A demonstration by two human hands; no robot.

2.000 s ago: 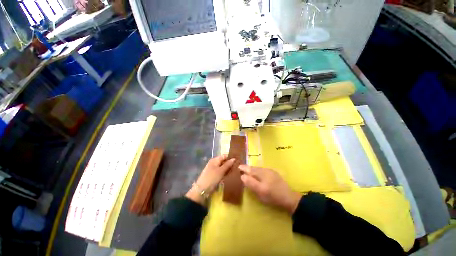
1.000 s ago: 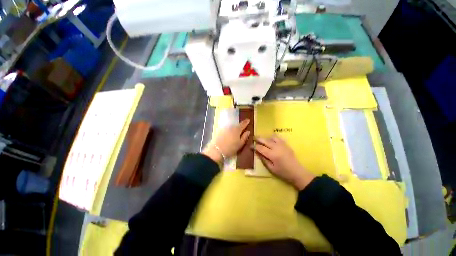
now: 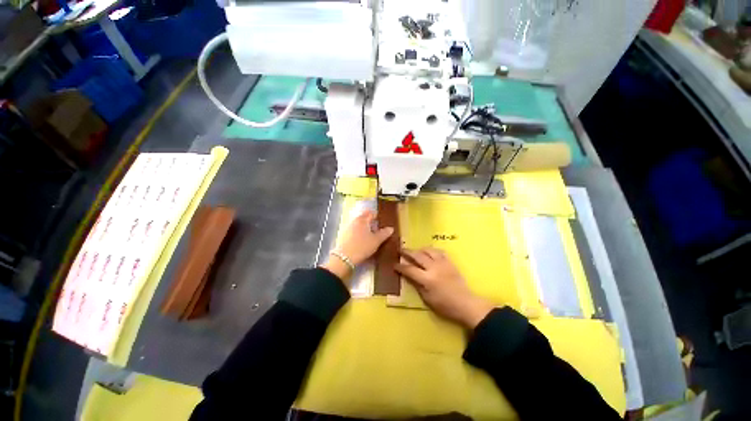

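A brown strip (image 3: 388, 271) lies lengthwise in a slot of the yellow template plate (image 3: 469, 255), its far end under the white machine head (image 3: 403, 136). My left hand (image 3: 361, 240) lies on the strip's left edge, fingertips on the brown surface. My right hand (image 3: 438, 284) rests flat on the template, its fingertips at the strip's right edge. Neither hand lifts anything. A large yellow panel (image 3: 395, 358) drapes toward me over the near table edge, below both forearms.
A stack of brown strips (image 3: 198, 259) and a printed sheet (image 3: 123, 247) lie on the left of the dark table. The metal clamp bracket (image 3: 482, 156) with black cables sits right of the head. Blue bins (image 3: 103, 78) stand on the floor at upper left.
The brown strip has moved forward from over the yellow panel into the template slot under the head. Both hands moved with it and stay beside it. The camera view has shifted.
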